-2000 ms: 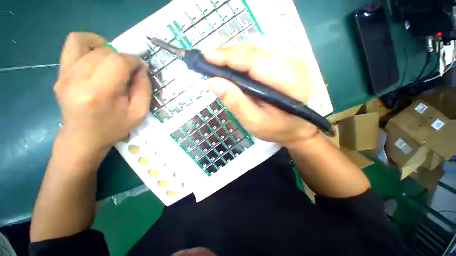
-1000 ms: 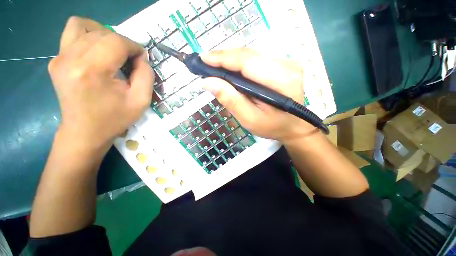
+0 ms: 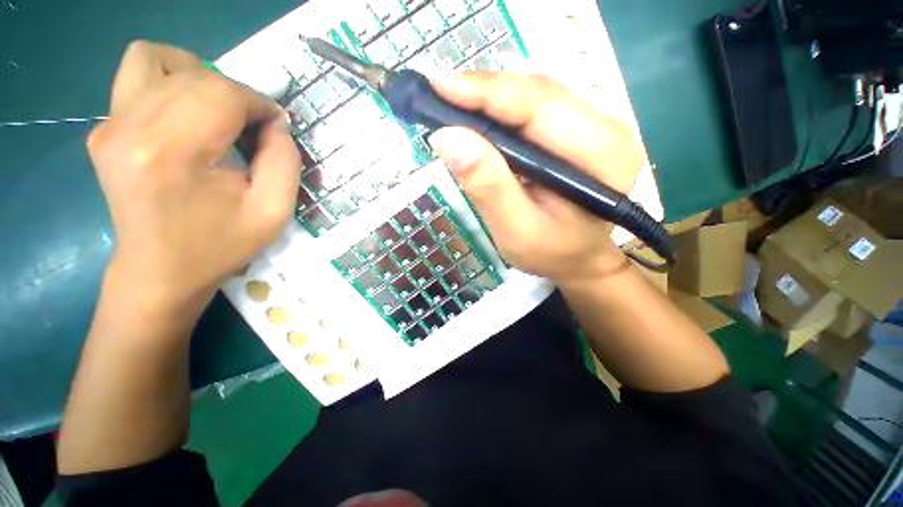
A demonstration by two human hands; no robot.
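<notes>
My right hand [image 3: 540,168] holds the black soldering iron [image 3: 525,153] like a pen. Its dark tip [image 3: 310,44] points up and left over the top left part of the boards. My left hand [image 3: 193,163] is closed with thumb and forefinger together at the boards' left edge. A thin strand of solder wire [image 3: 59,122] trails left from behind it across the mat; the pinched end is hidden. The white tray [image 3: 342,358] holds green-edged PCB panels [image 3: 418,265]. A green band [image 3: 210,67] shows on my left hand.
The tray overhangs the edge of the dark green mat [image 3: 59,297] toward my lap. A black smartphone-like rectangle [image 3: 755,104] lies at the right. Black equipment and cables [image 3: 852,50] stand at the top right. Open cardboard boxes [image 3: 832,243] are at the lower right.
The iron's tip has lifted up and away from the spot near my left fingertips. My right hand has shifted slightly right. My left hand has stayed nearly in place.
</notes>
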